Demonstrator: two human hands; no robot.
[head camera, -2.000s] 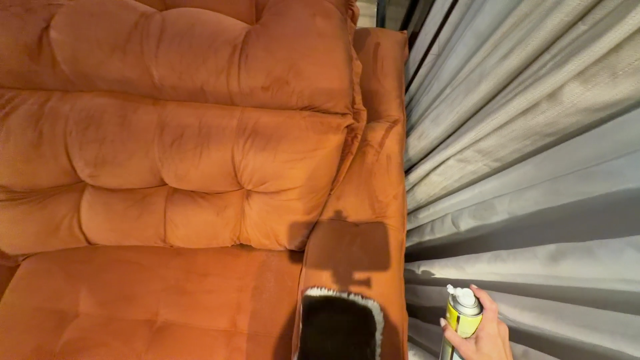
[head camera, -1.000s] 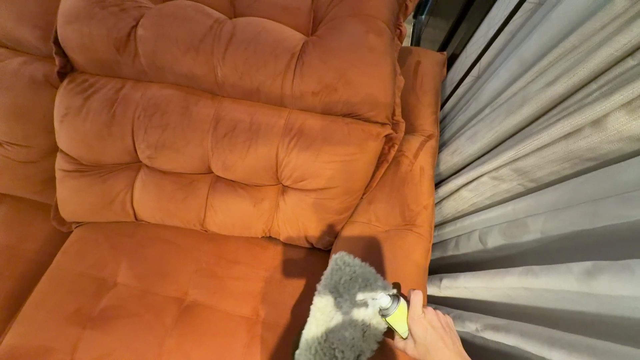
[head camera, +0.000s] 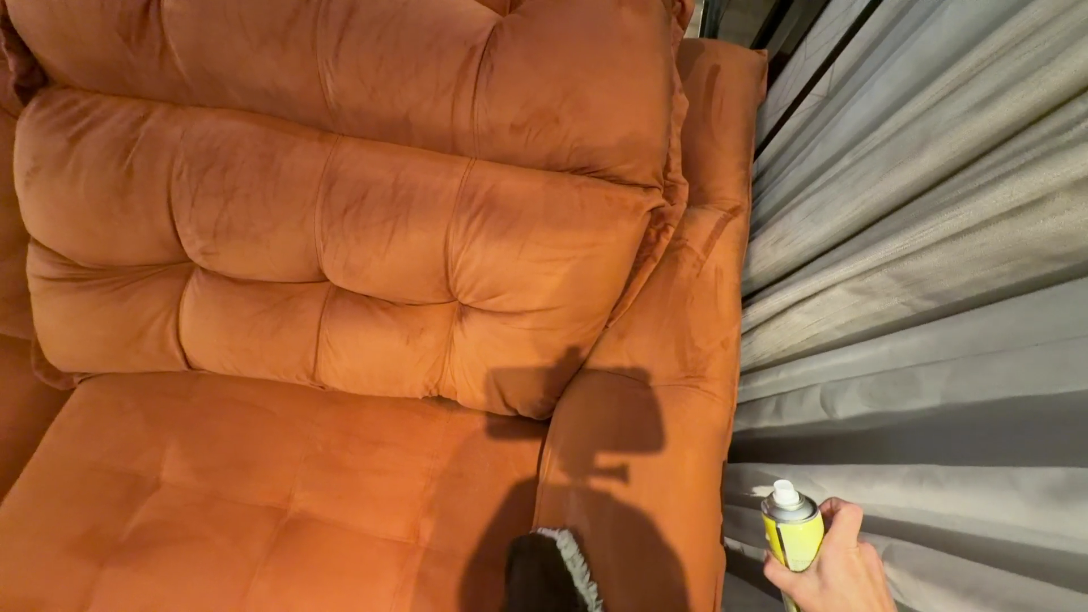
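Note:
At the lower right, my right hand (head camera: 837, 565) is wrapped around a yellow aerosol can (head camera: 793, 531) with a white nozzle on top, held upright in front of the curtain. A dark mitt with a grey fluffy edge (head camera: 544, 574) shows at the bottom, over the orange velvet sofa's armrest (head camera: 633, 527). My left hand itself is not visible; the mitt appears to cover it. The mitt's fluffy face is mostly turned out of sight. Mitt and can are apart.
Tufted orange back cushions (head camera: 382, 221) lean above the seat cushion (head camera: 229, 493). Grey curtains (head camera: 935, 255) hang along the right side, close beside the armrest. A shadow falls across the armrest and the seat's right edge.
One second ago the mitt's grey fluffy face was turned up with the can's nozzle against it. Now the can has moved right, away from it, and the mitt's dark side shows lower down.

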